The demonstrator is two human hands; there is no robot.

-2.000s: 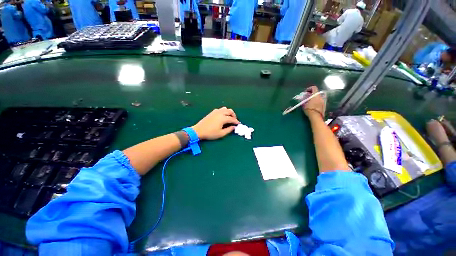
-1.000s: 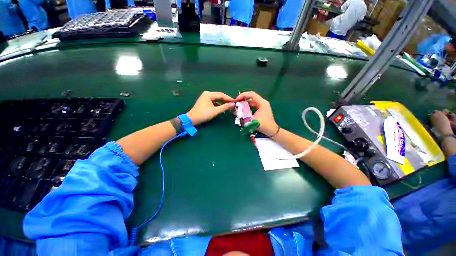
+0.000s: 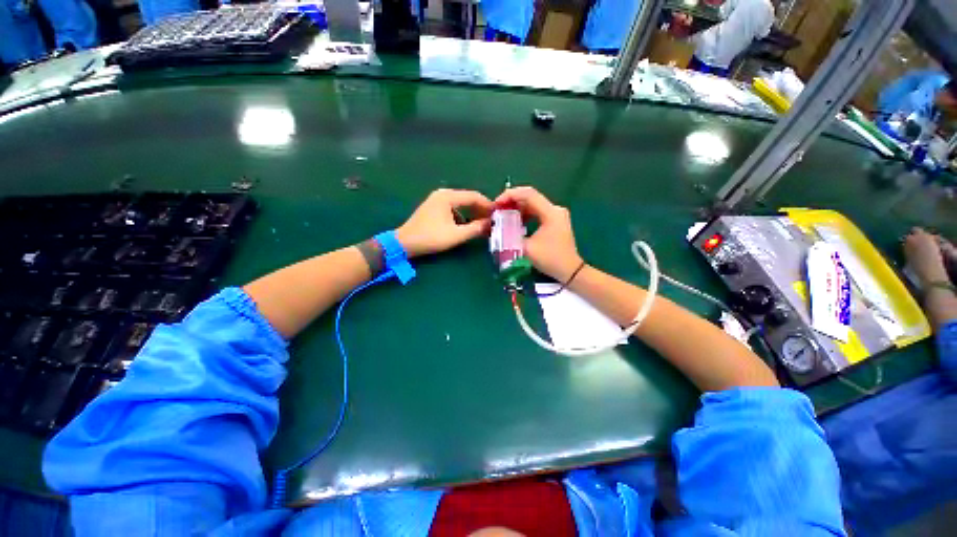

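The glue dispensing syringe (image 3: 508, 239) has a pink and white barrel and a green fitting at its near end. It points away from me, with a thin tip showing beyond the fingers. My right hand (image 3: 544, 228) is closed around the barrel. My left hand (image 3: 445, 222) meets it at the front of the syringe, thumb and fingers pinched together; what lies between its fingertips is too small to tell. A pale air hose (image 3: 577, 350) loops from the fitting over my right forearm. The white paper sheet (image 3: 565, 317) lies partly under the hose and forearm.
Black component trays (image 3: 94, 288) lie at left. The grey glue dispenser controller (image 3: 750, 275) with a yellow tray (image 3: 892, 283) and a white tube (image 3: 829, 292) stands at right, near a metal post (image 3: 803, 115). Small parts lie on the green surface. Another person's hand (image 3: 926, 260) shows at far right.
Since the first frame, my right hand has come from the far right to my left hand, now with the syringe. Over the last second the syringe has turned to point more straight away, and the hose loop has dropped.
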